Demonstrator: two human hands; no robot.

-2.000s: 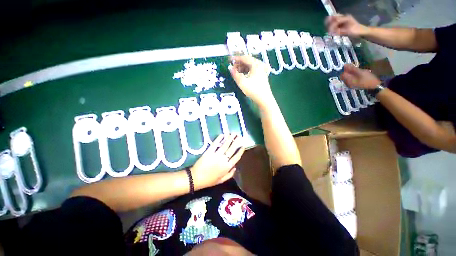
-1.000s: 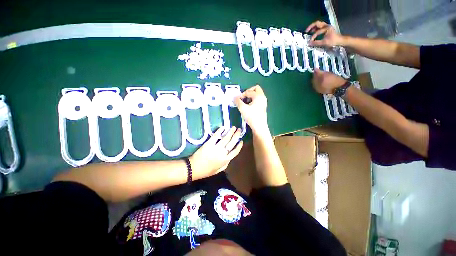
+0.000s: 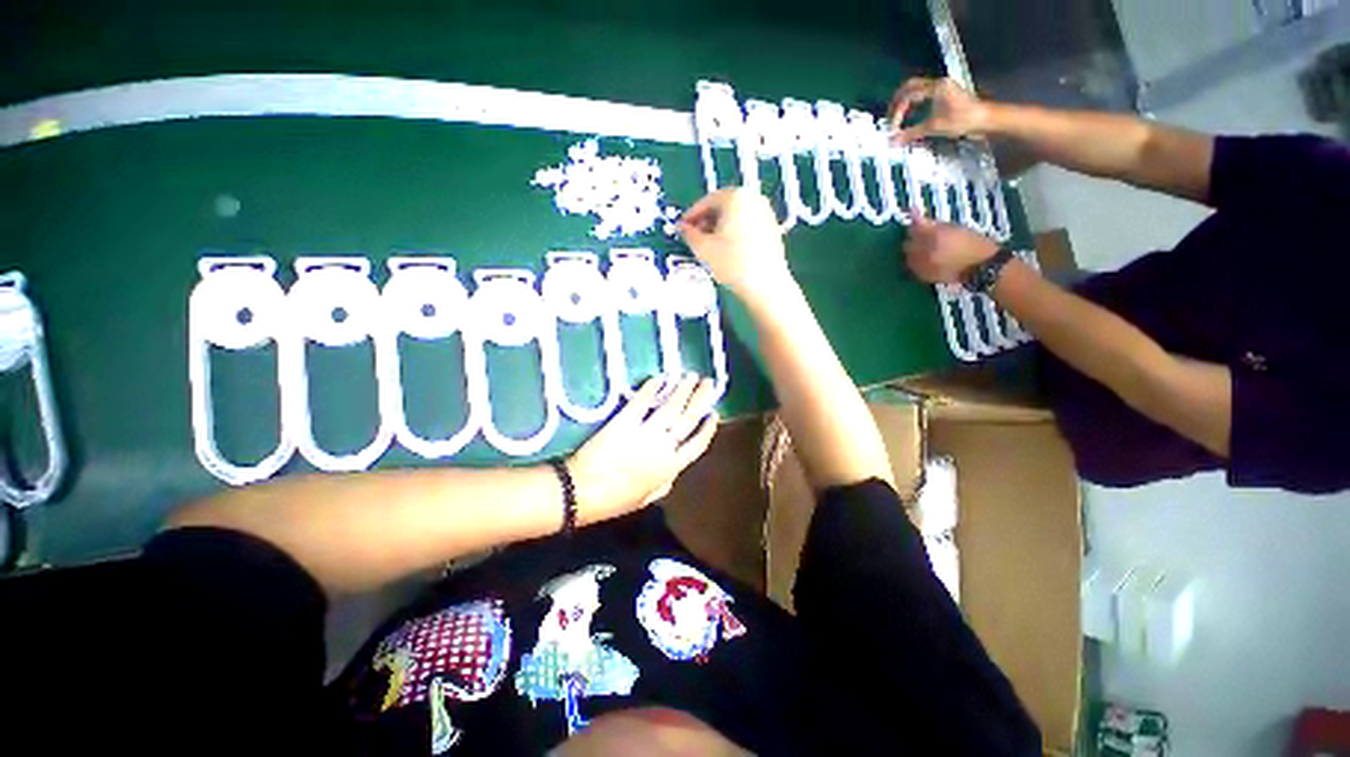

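A row of white loop-shaped housings (image 3: 514,328) lies on the green bench in front of me, discs and top tabs away from me. My left hand (image 3: 640,448) rests with fingers extended on the lower ends of the rightmost housings, holding nothing visible. A loose pile of small white fittings (image 3: 604,188) lies beyond the row. My right hand (image 3: 737,244) is above the bench at the right edge of the pile, thumb and index fingertips close together beside a tiny white bit. Whether they grip it is unclear.
More housings (image 3: 717,113) stand in a row beyond my right hand, where a neighbour's two hands (image 3: 948,252) work. An open brown carton (image 3: 1022,577) with white contents is at lower right. Another housing (image 3: 45,414) lies far left. A pale strip (image 3: 370,101) crosses the bench.
My right hand went from the far row to the near row's rightmost disc, then back out to the pile's edge. My left hand stays on the housings. The neighbour's hands have shifted.
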